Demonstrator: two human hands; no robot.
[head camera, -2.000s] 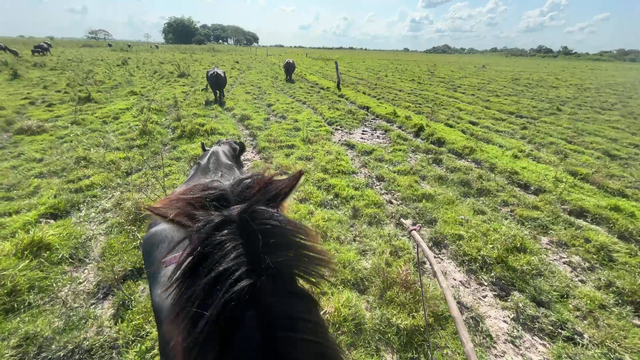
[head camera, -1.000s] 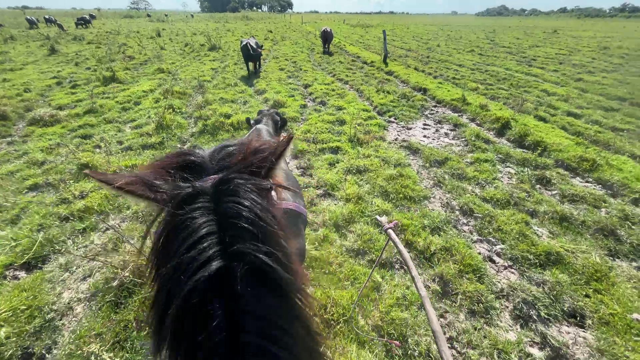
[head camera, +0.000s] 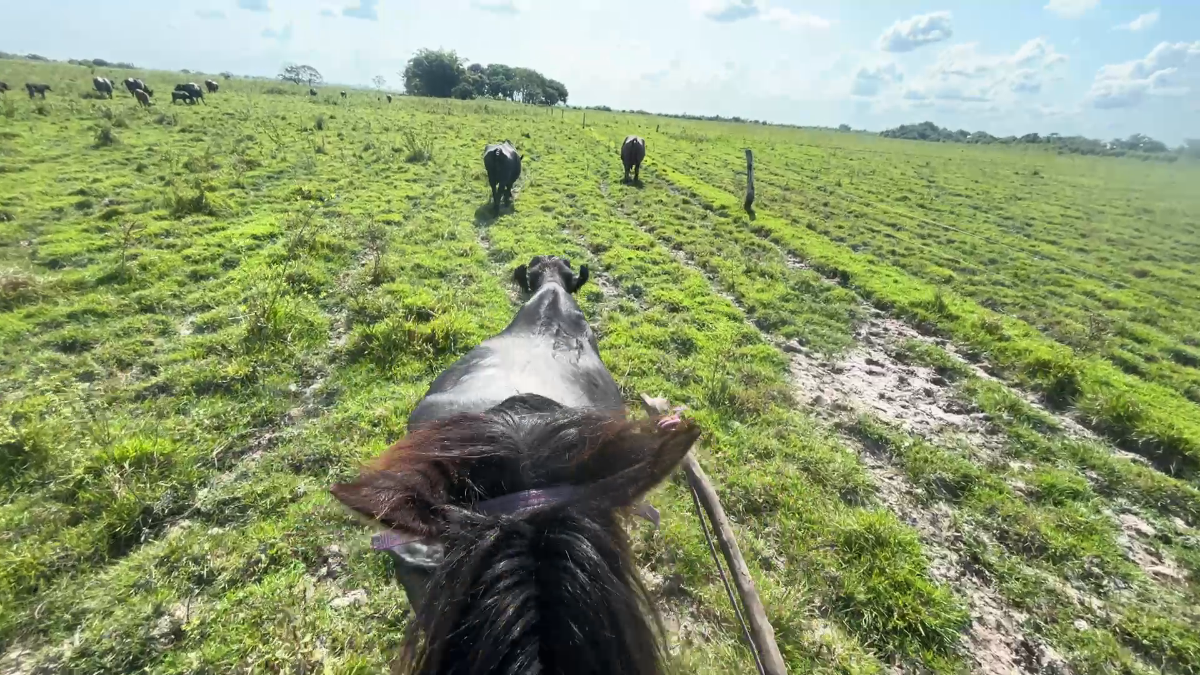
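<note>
Neither my left hand nor my right hand is in view. A horse's dark mane (head camera: 544, 581) and its head with reddish-brown ears fill the bottom middle, with a purplish strap behind the ears. Directly ahead of the horse is a dark water buffalo (head camera: 525, 366), seen from above and behind, partly hidden by the horse's head. A wooden stick (head camera: 736, 562) rises from the bottom edge to the right of the mane, a thin cord hanging along it and pinkish material near its tip; what holds it is out of frame.
Two more dark bovines, one left (head camera: 502, 171) and one right (head camera: 633, 157), stand farther ahead. A wooden post (head camera: 749, 181) is right of them. Bare muddy ground (head camera: 891, 384) breaks the grass at right. Several cattle are far left; trees (head camera: 483, 80) line the horizon.
The buffalo directly ahead now shows more of its back beyond the horse's head. The stick's tip has come close to the horse's right ear. The view has tilted up again since one second ago.
</note>
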